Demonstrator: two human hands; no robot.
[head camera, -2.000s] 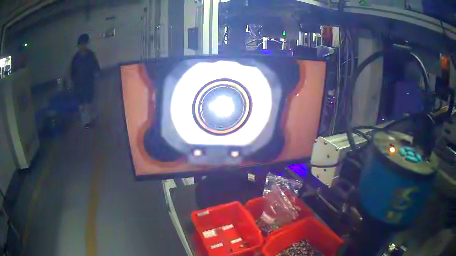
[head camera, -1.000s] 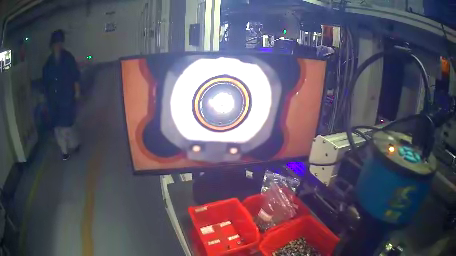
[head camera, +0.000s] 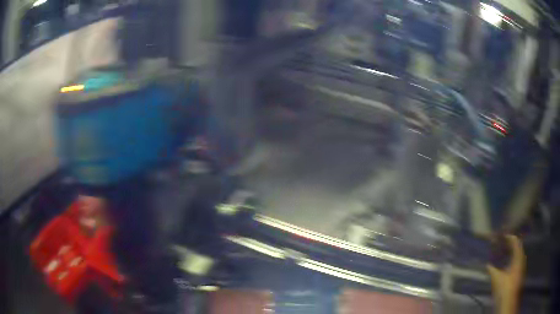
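Note:
The view is strongly blurred. My right hand (head camera: 508, 276) is small at the lower right edge, beside the right end of the shiny rail (head camera: 344, 245). A dark patch shows at its fingers; whether it holds something cannot be told. My left hand is not in view. Two reddish-brown blocks, apparently carrier plates, lie at the bottom edge, one left of centre (head camera: 239, 302) and one right of it (head camera: 387, 303). The blue microscope cylinder (head camera: 116, 132) is at the left.
Red bins (head camera: 73, 251) with white labels are at the lower left. Part of the monitor (head camera: 31, 110) shows at the left edge. Blurred machine parts and a curved pale blue hose (head camera: 466, 110) stand behind the rail.
The view has swung right and down. Microscope, monitor and bins have shifted left in the picture. The rail, the reddish blocks and my right hand have come into view; the walking person is out of it.

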